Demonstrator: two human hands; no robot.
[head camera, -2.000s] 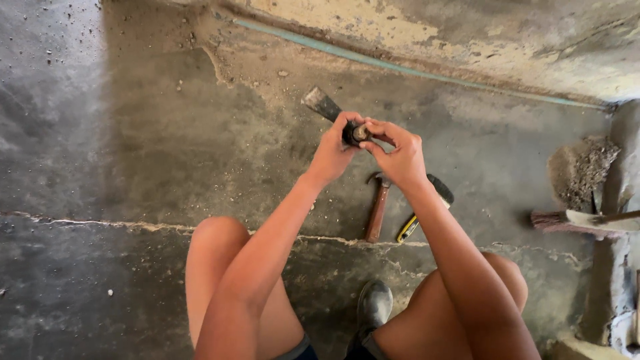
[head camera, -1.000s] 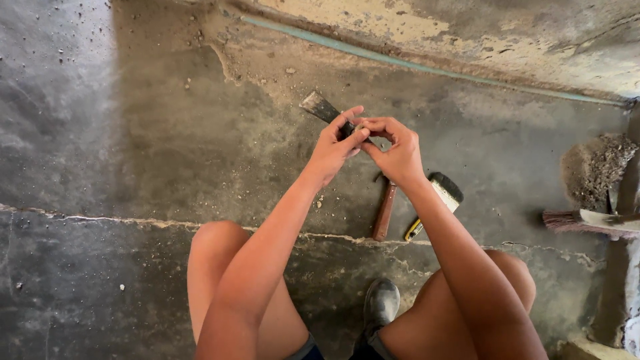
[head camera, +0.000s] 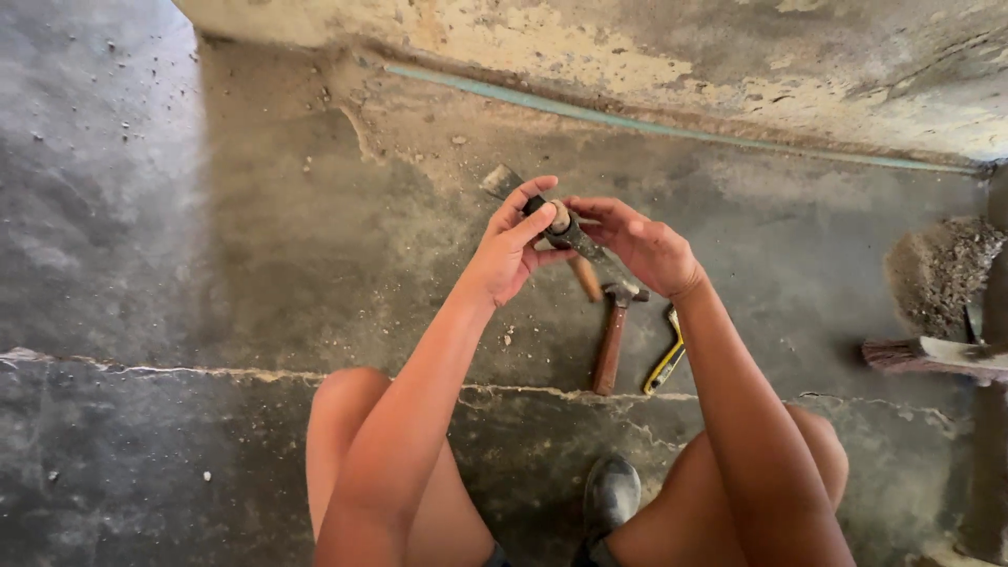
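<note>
A small mattock-like hand tool (head camera: 595, 250) is in my left hand (head camera: 516, 244), whose thumb presses on the round wooden handle end in its dark metal eye. The tool's flat, worn blade points to the upper left; its other arm points to the lower right, and part of the wooden handle (head camera: 585, 279) shows beneath. Close beside the head, my right hand (head camera: 650, 246) has its fingers loosely apart; whether they touch the metal is unclear. Below the hands lies a claw hammer (head camera: 611, 346) with a brown handle. A yellow-and-black brush handle (head camera: 667, 364) lies partly behind my right forearm.
A flaking wall (head camera: 630, 63) rises at the top, with a light-blue strip (head camera: 551, 104) along its base. At the right are a rubble pile (head camera: 945, 276) and a bristle broom (head camera: 898, 354). A long crack (head camera: 197, 370) crosses the concrete floor. My shoe (head camera: 613, 492) is below.
The fingers of my right hand have come away from their pinch near the tool's head and spread. The tool's lower-right arm and wooden handle now show. My left hand still holds it.
</note>
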